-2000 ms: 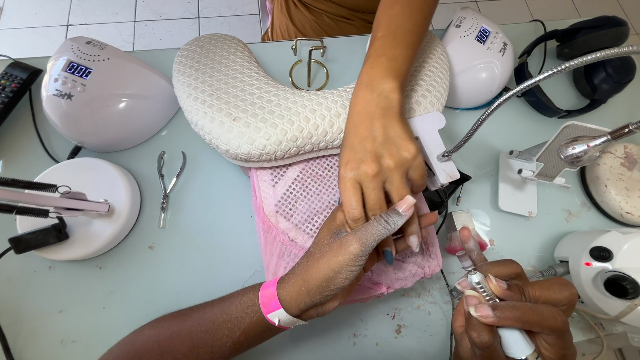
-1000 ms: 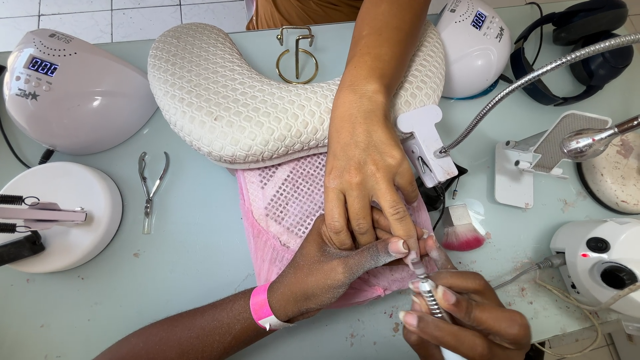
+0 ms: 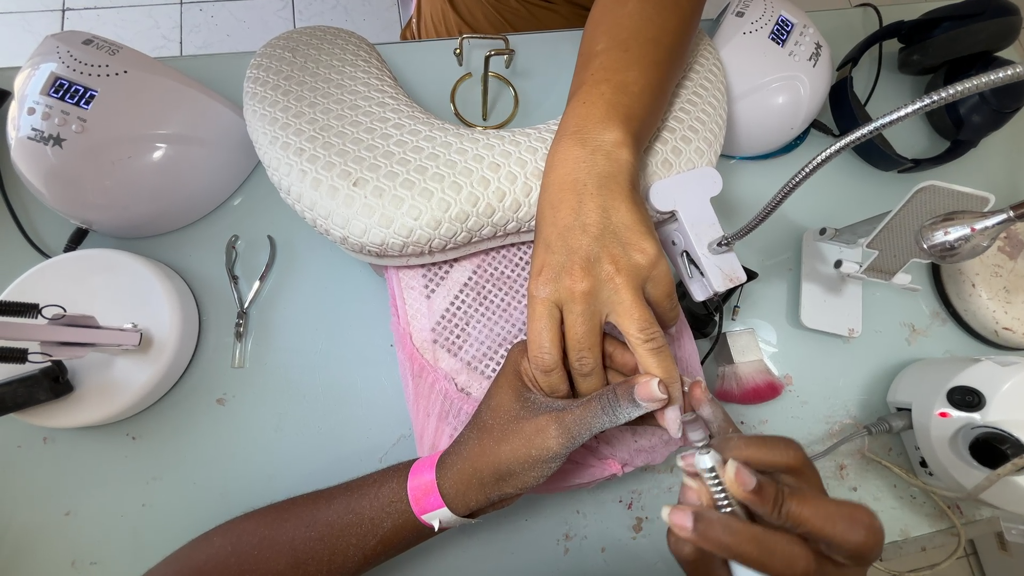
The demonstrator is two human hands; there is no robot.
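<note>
My left hand [image 3: 544,432], dusty and with a pink wristband [image 3: 426,490], grips the fingers of another person's hand [image 3: 600,264], my thumb lying against one finger. In my right hand [image 3: 776,504] is an electric nail drill handpiece [image 3: 714,478], its bit at that finger's nail tip. The other person's wrist rests on a white textured hand cushion [image 3: 400,168]. Beneath the hands lies a nail dust collector [image 3: 472,312] wrapped in pink mesh fabric. Just right of it is a dust brush [image 3: 746,372] with pink and white bristles.
Two nail lamps [image 3: 136,152] [image 3: 772,80] flank the cushion. Cuticle nippers [image 3: 242,316] lie at left beside a round white base [image 3: 160,344]. To the right are a phone stand [image 3: 832,288], a flexible metal arm [image 3: 864,132], headphones [image 3: 872,144] and the drill's control unit [image 3: 944,400] with its cable.
My right hand has brought the drill handpiece from the right, apart from the other person's fingers, to a nail tip. The other person's hand has spread across my left fingers.
</note>
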